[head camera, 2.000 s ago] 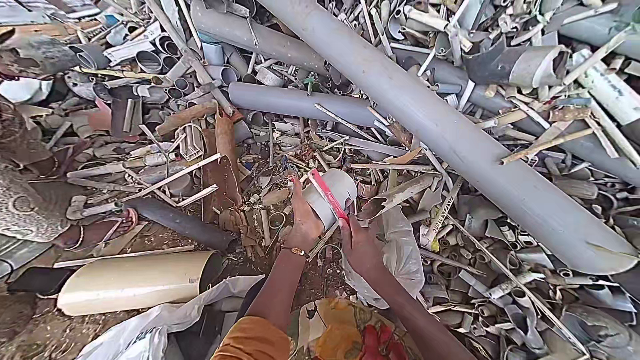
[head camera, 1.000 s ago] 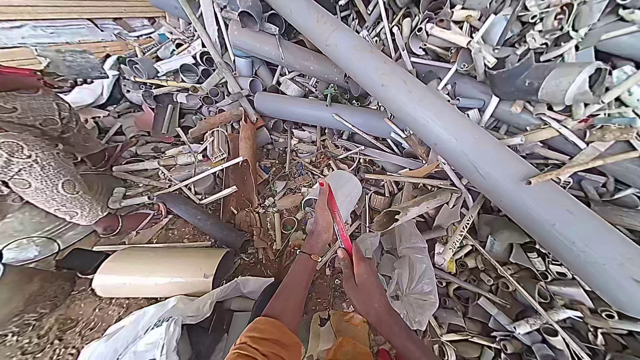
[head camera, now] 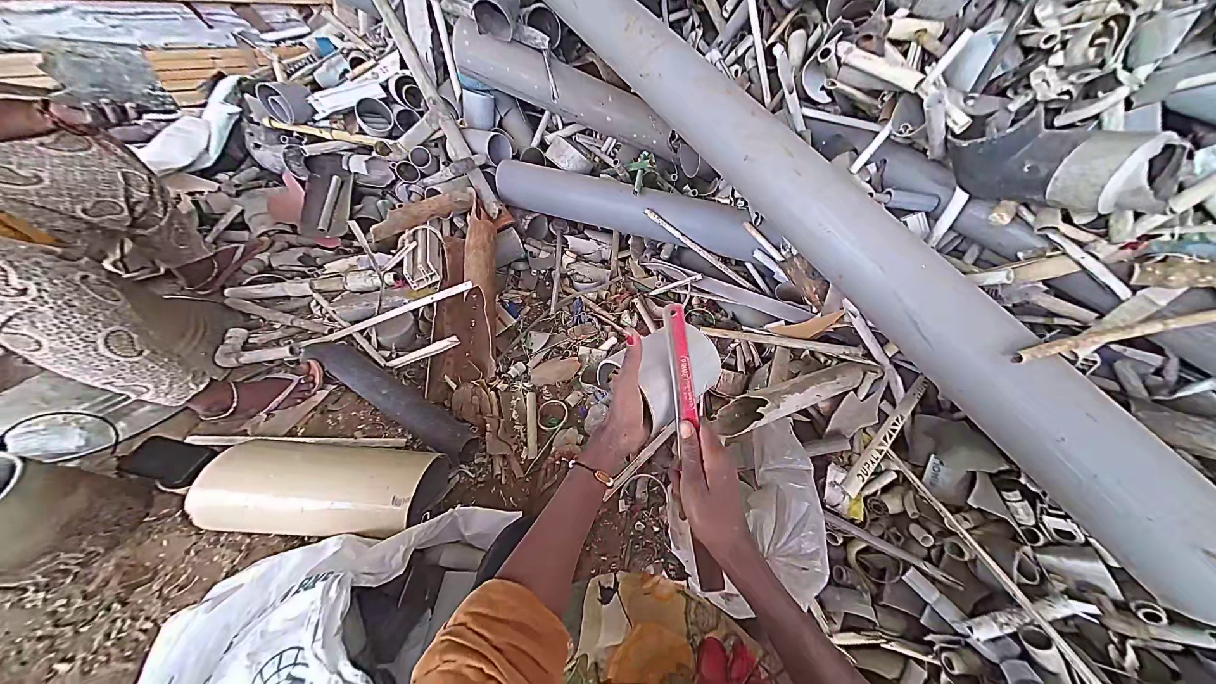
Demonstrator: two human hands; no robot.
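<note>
My left hand (head camera: pixel 622 404) grips the left side of a short piece of light grey plastic pipe (head camera: pixel 655 366), thumb or finger up along its edge. In my right hand (head camera: pixel 705 475) is a red tool with a metal edge (head camera: pixel 681 366), which looks like a hacksaw frame; it stands nearly upright across the pipe piece's right part. Whether the tool touches the pipe, I cannot tell. A crumpled clear plastic bag (head camera: pixel 784 503) lies beside my right wrist.
A long grey pipe (head camera: pixel 855 237) slants across heaped pipe scraps (head camera: pixel 1064 570) on the right. A beige pipe piece (head camera: pixel 304 489) and a white sack (head camera: pixel 275 617) lie at lower left. Another person's foot and patterned clothing (head camera: pixel 95 313) are at the left edge.
The view has shifted a little left. My left hand stays on the pipe piece, and the red tool in my right hand now stands more upright than before.
</note>
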